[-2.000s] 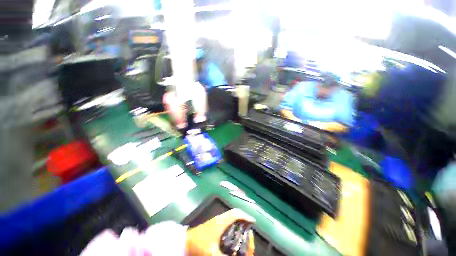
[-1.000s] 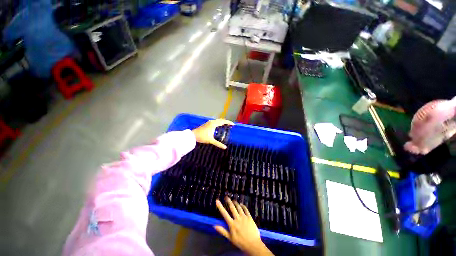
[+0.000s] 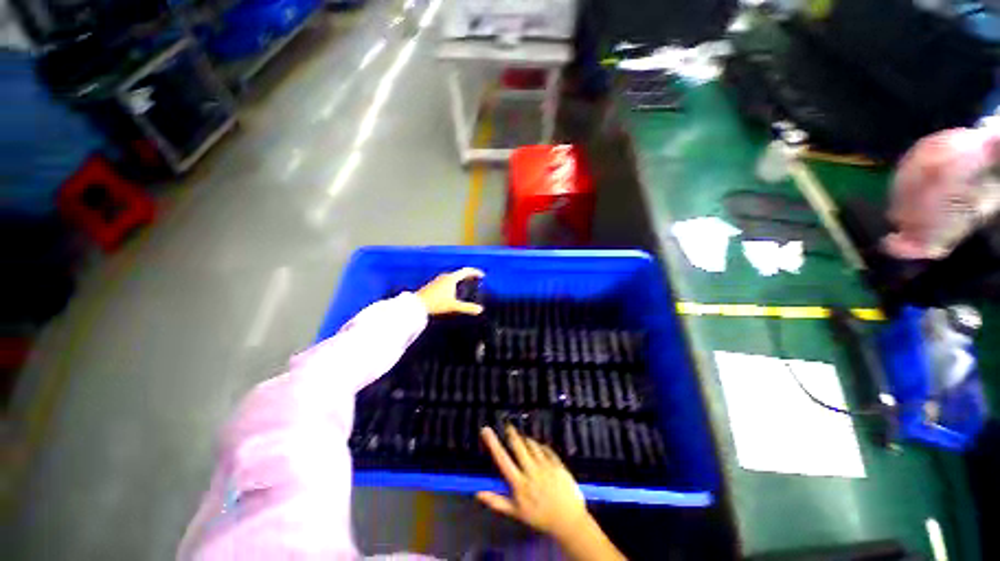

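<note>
The large blue crate [image 3: 526,263] lies in front of me, filled with rows of dark phone units [image 3: 592,345] standing on edge. My left hand [image 3: 450,294] reaches over the far left part of the crate, thumb and fingers curved around a small dark stack of phones [image 3: 469,289], mostly hidden by the hand. My right hand [image 3: 537,488] lies over the near side of the crate with spread fingers, fingertips at the near row. I see nothing held in it.
To the right is the green bench [image 3: 702,340] with yellow tape [image 3: 768,311], a white paper sheet [image 3: 790,414], crumpled tissue [image 3: 705,241] and a small blue parts bin [image 3: 932,378]. A red stool [image 3: 548,184] stands beyond the crate. A person's pink sleeve [image 3: 943,186] shows at right.
My view has turned from the bench down to the crate. Since one second ago, the left hand has moved slightly down at the crate's far side; the right hand stays over the near row.
</note>
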